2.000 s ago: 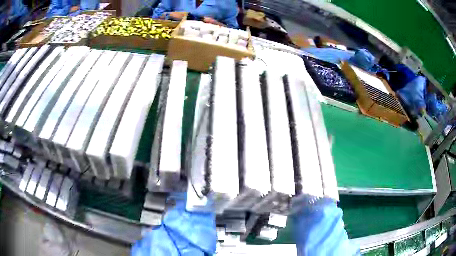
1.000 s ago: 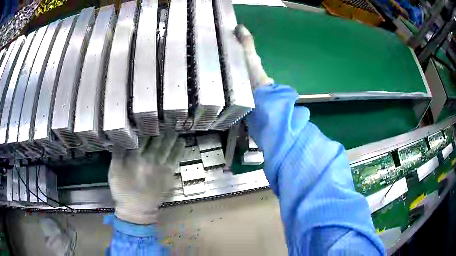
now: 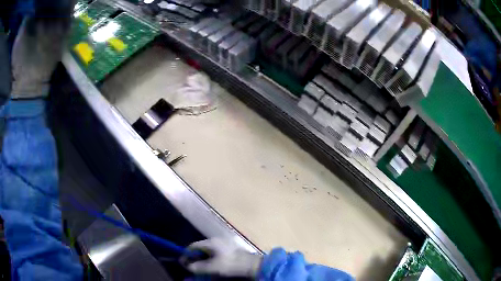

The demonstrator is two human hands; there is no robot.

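My left hand [image 3: 35, 63], in a glove and blue sleeve, is at the upper left. Its fingers are dark and blurred, so what they hold cannot be told. My right hand [image 3: 222, 257], in a white glove, is at the bottom centre beside the line's metal rail [image 3: 165, 189]. Its fingers look bent beside the end of a blue cord [image 3: 156, 239]; a grip cannot be made out. A green circuit board [image 3: 123, 41] with yellow patches lies on the line near my left hand. Long silver heatsinks [image 3: 379, 38] stand in a row on the upper right shelf.
Short heatsinks [image 3: 351, 118] fill the lower shelf behind the line. A black phone-like rectangle [image 3: 154, 117] and a crumpled white cloth [image 3: 195, 90] lie on the pale line surface [image 3: 247, 164]. Another green board [image 3: 439, 260] shows at the lower right. A shiny metal surface [image 3: 118, 247] is at the lower left.
The view has swung left and down. My hands have left the long heatsinks, which stand on the shelf; my left hand is at the upper left and my right hand at the bottom, near the rail.
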